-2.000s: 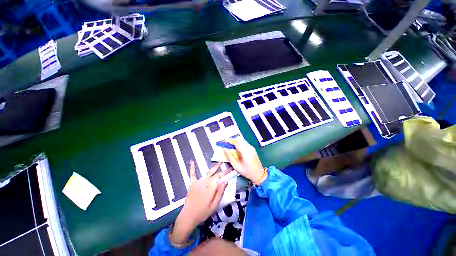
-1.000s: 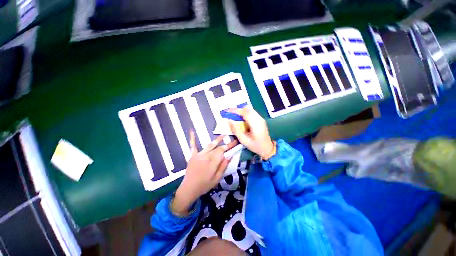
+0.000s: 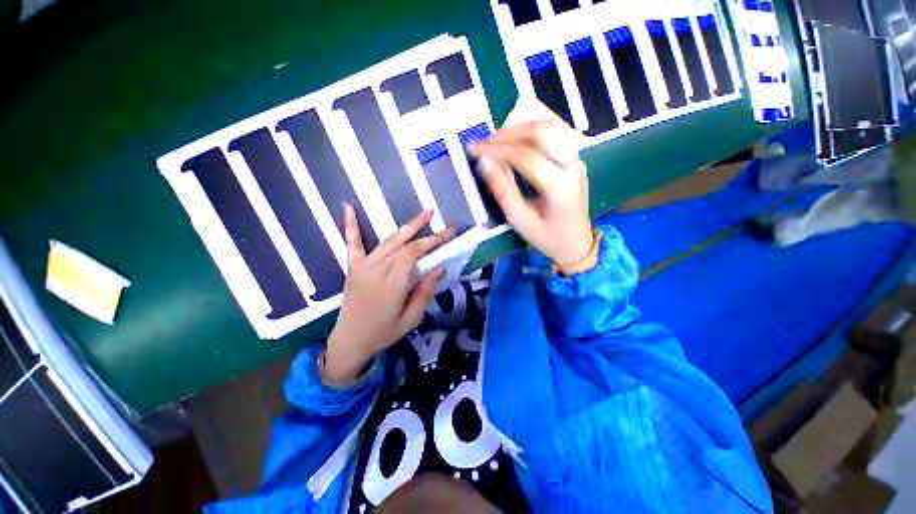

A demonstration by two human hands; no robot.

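Observation:
The white backing sheet (image 3: 233,291) lies in front of me with several black die-cut pieces (image 3: 236,236) side by side. The two rightmost pieces are crossed by blue bands (image 3: 432,152). My left hand (image 3: 387,286) lies on the sheet's near edge, fingers spread. A pale slip (image 3: 457,265) shows beside its palm, partly hidden. My right hand (image 3: 537,191) is over the sheet's right edge, fingers bent, fingertips by the rightmost blue band. A white piece (image 3: 534,110) sticks out beyond its knuckles; most of it is hidden.
A finished sheet (image 3: 631,120) with a blue row lies at the upper right, beside a narrow label sheet (image 3: 768,65). Black panels (image 3: 849,85) lie at far right, others (image 3: 50,442) at lower left. A yellow-and-white piece (image 3: 85,281) lies at left.
The view has tilted down and closer. The blue item earlier at my right fingertips no longer shows there, and blue bands now cross the two rightmost pieces. My left hand stays at the near edge.

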